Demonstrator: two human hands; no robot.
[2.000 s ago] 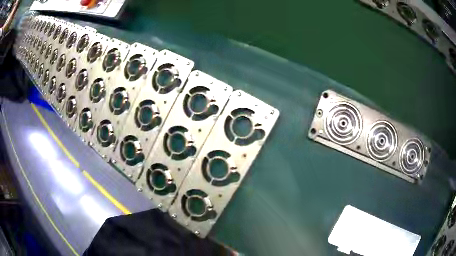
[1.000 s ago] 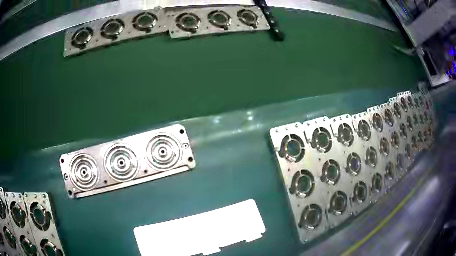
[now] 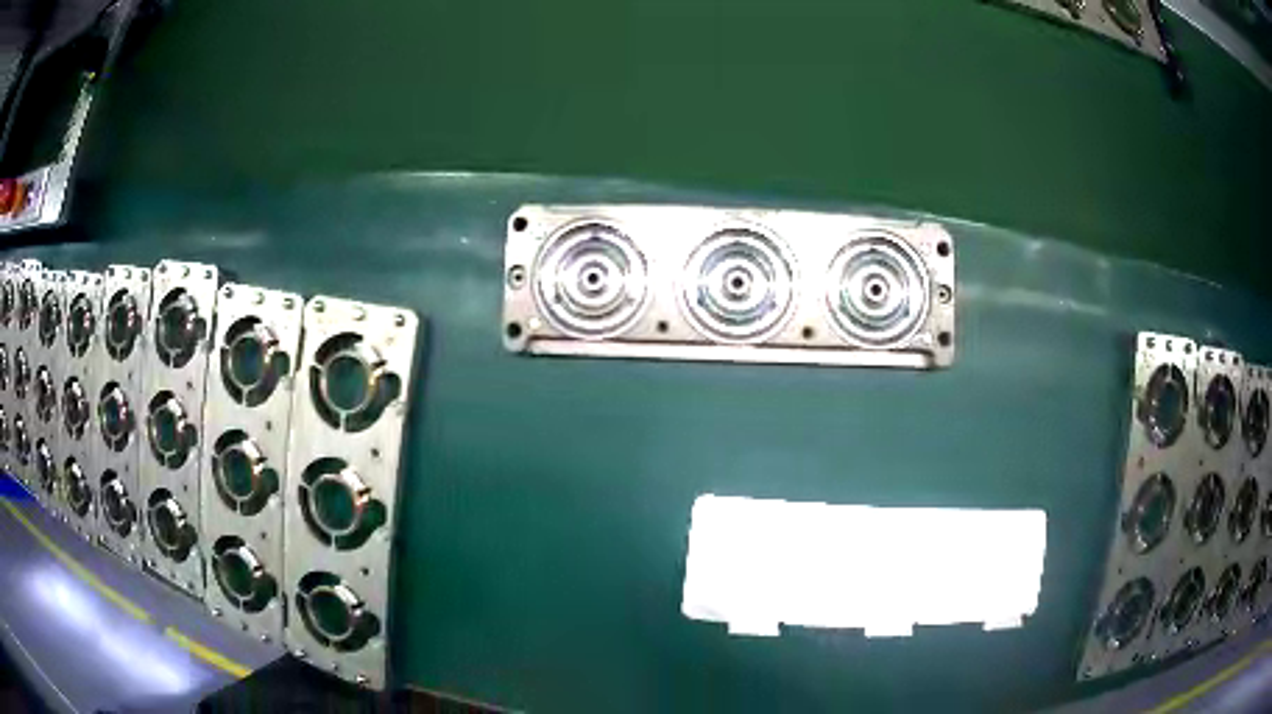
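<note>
No hand shows in the picture. A three-disc plate (image 3: 663,328) lies flat and alone on the green bench, near the middle of the view, with three closed bright discs of concentric circles. A white notched sheet (image 3: 865,565) lies below it and to the right, its notched long edge toward me. Three-hole plates (image 3: 373,314) stand in an overlapping row at the left, each with three open rings. Another row of three-hole plates (image 3: 1158,460) is at the right, cut off by the picture's edge.
A pale control box (image 3: 49,195) with a red button is at the upper left. Part of a plate (image 3: 1088,11) and a black bar (image 3: 1169,63) show at the upper right. Grey floor with yellow lines (image 3: 105,586) shows at the lower left. A dark shape is at the bottom left.
The head view has swung and tilted, so the three-disc plate and white sheet appear shifted right from one second ago. I see no thing moved on the bench.
</note>
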